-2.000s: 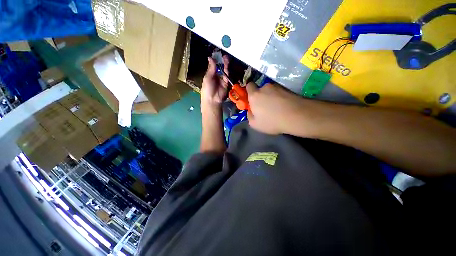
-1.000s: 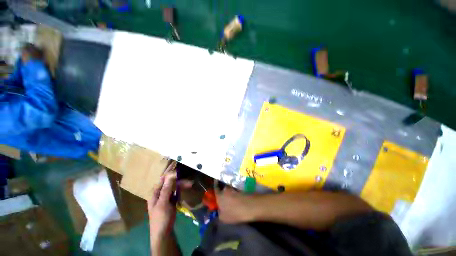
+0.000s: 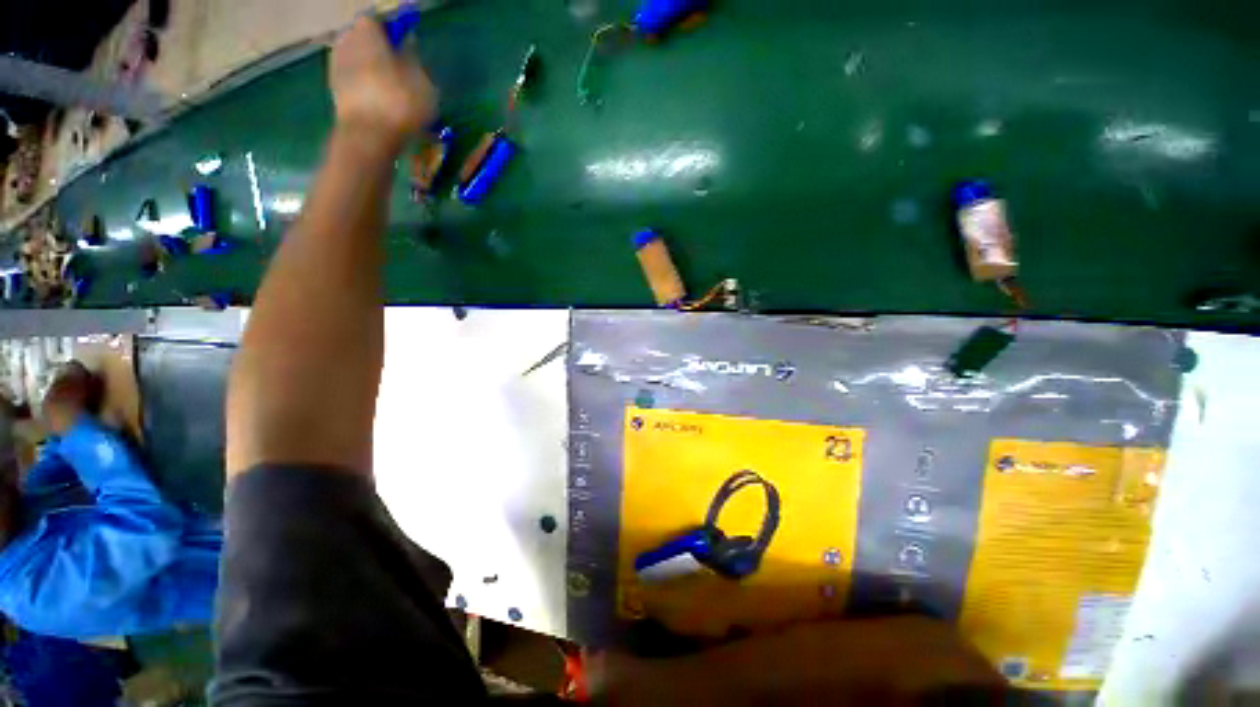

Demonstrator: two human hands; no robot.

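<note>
My left hand point(image 3: 380, 86) reaches over the green conveyor belt point(image 3: 802, 166), its fingers closed around a blue battery cell point(image 3: 401, 25) near the top edge. My right hand point(image 3: 615, 677) is low in the picture, partly cut off by the bottom edge. Orange handles point(image 3: 574, 674) show at its fingers; the tool's metal end cannot be made out. A blue cell with a white pad point(image 3: 674, 557) lies on the grey-and-yellow printed mat point(image 3: 884, 401), above my right forearm. No circuit board shows beside it.
Several wired blue cells lie on the belt, one with a brown pad point(image 3: 661, 269) and one with a pale pad point(image 3: 985, 232). A dark green board point(image 3: 981, 350) overhangs the mat's back edge. A white sheet point(image 3: 470, 456) lies left. A blue-sleeved person point(image 3: 111, 532) works farther left.
My left hand has moved from beside the orange tool up and across the belt to a blue cell. My right hand stays low with the orange handles. The view has shifted toward the belt.
</note>
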